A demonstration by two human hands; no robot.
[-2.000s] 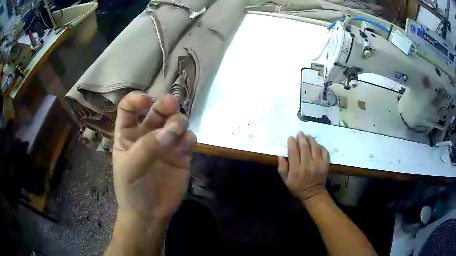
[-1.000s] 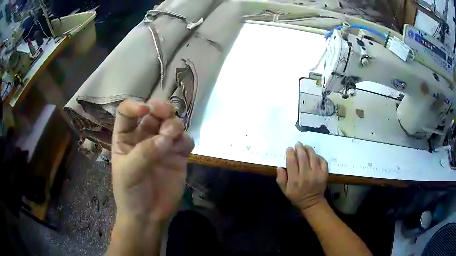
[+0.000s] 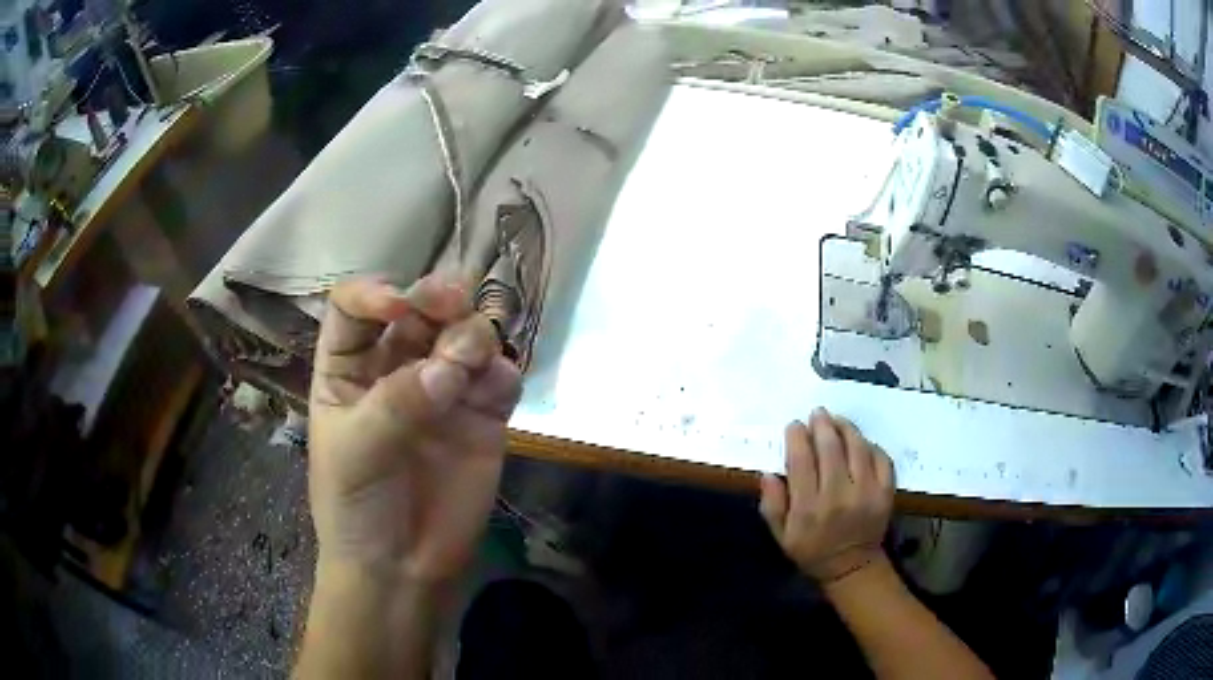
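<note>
My left hand (image 3: 415,412) is raised palm-up in front of the fabric bundles, its fingers curled and the fingertips close to the thumb; no object shows in it. My right hand (image 3: 835,498) lies on the front edge of the white sewing table (image 3: 665,332), fingers on the top and nothing in its grip. Beige rolled fabric bundles (image 3: 359,186) lie on the left of the table. A narrow tie strip (image 3: 446,153) hangs along one roll. The cream sewing machine (image 3: 1024,213) stands on the right, its needle area above the metal plate.
A control box (image 3: 1151,146) sits behind the machine. More beige cloth lies along the table's back edge. Another workstation with a cream tub (image 3: 213,67) is at the upper left. The speckled floor (image 3: 246,531) shows at the lower left. A dark round grille (image 3: 1181,651) shows at the lower right.
The view has shifted, so the table and machine sit lower and slightly further right. My left hand's fingers have changed their curl a little. My right hand stays at the table edge.
</note>
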